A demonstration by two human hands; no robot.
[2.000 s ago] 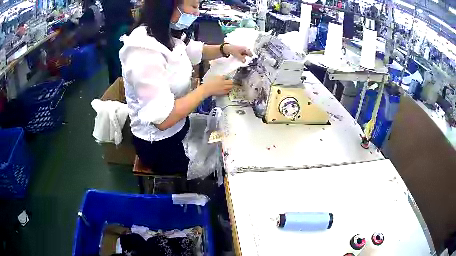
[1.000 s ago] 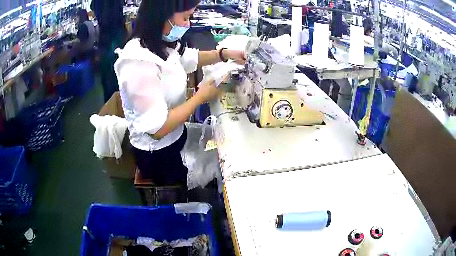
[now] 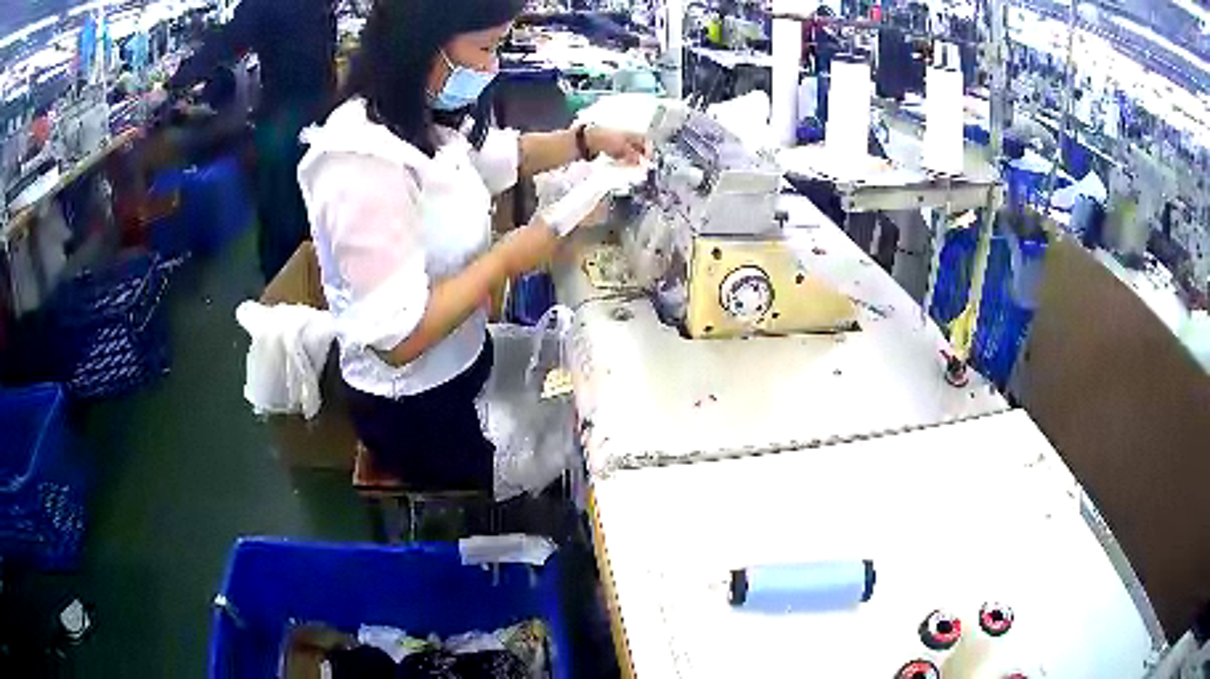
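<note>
Neither of my hands is in the picture. Nearest in front of me, a blue plastic crate (image 3: 398, 568) holds black garment pieces (image 3: 445, 661) with pale patterned parts, cut off by the bottom edge. To its right, a pale blue thread cone (image 3: 803, 585) lies on its side on the white machine table (image 3: 717, 517). Several small cones with red-black ends (image 3: 941, 629) stand near the table's lower right.
A seated coworker in white holds a white piece (image 3: 584, 199) at an overlock machine (image 3: 770, 285). A carton (image 3: 312, 444) with white cloth (image 3: 283, 358) stands behind. More blue crates (image 3: 113, 325) are at left, a brown board (image 3: 1115, 398) at right.
Since two seconds ago the view has shifted slightly, so the crate sits lower in the picture. The coworker's hands and the white piece have moved a little at the machine.
</note>
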